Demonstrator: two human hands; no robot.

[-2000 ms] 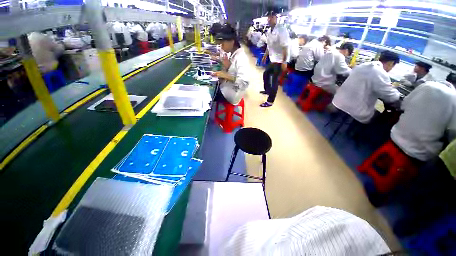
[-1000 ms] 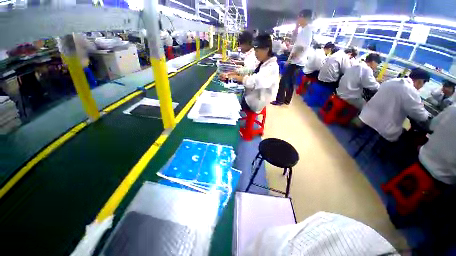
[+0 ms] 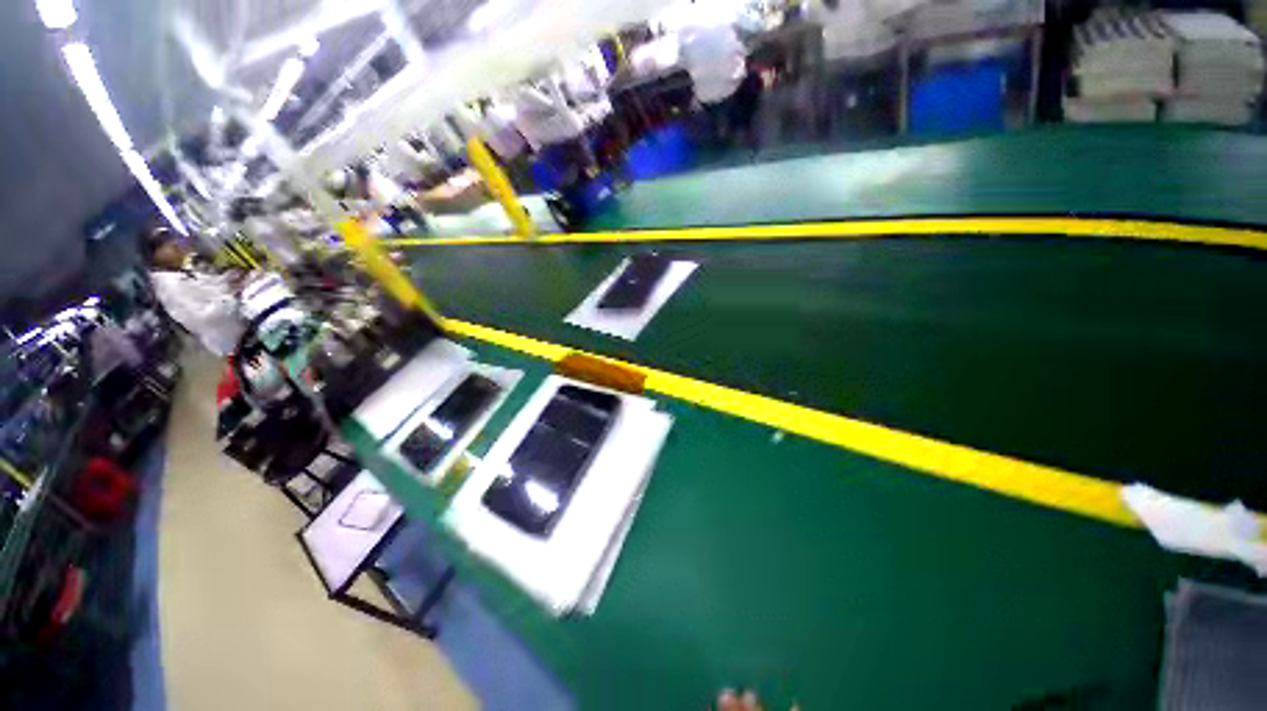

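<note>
A black glossy tablet (image 3: 552, 461) lies on a stack of white sheets (image 3: 611, 521) on the green bench, left of centre. A second dark tablet (image 3: 452, 421) lies on a white sheet just beyond it. Fingertips, apparently of my left hand (image 3: 739, 700), show at the bottom edge, cut off and blurred; whether they hold anything is hidden. My right hand is out of the picture. A grey bubble wrap stack (image 3: 1220, 650) is cut off at the lower right.
Another tablet (image 3: 634, 282) lies on a white sheet on the dark green belt, past the yellow strip (image 3: 834, 428). A white scrap (image 3: 1198, 525) and an orange-brown piece (image 3: 600, 371) lie along the strip. A low table (image 3: 350, 528) stands left of the bench. People sit farther off.
The view has swung far round, so the aisle is now at left. The blue film sheets and my white sleeve have left the picture; tablets on white sheets and fingertips have come in.
</note>
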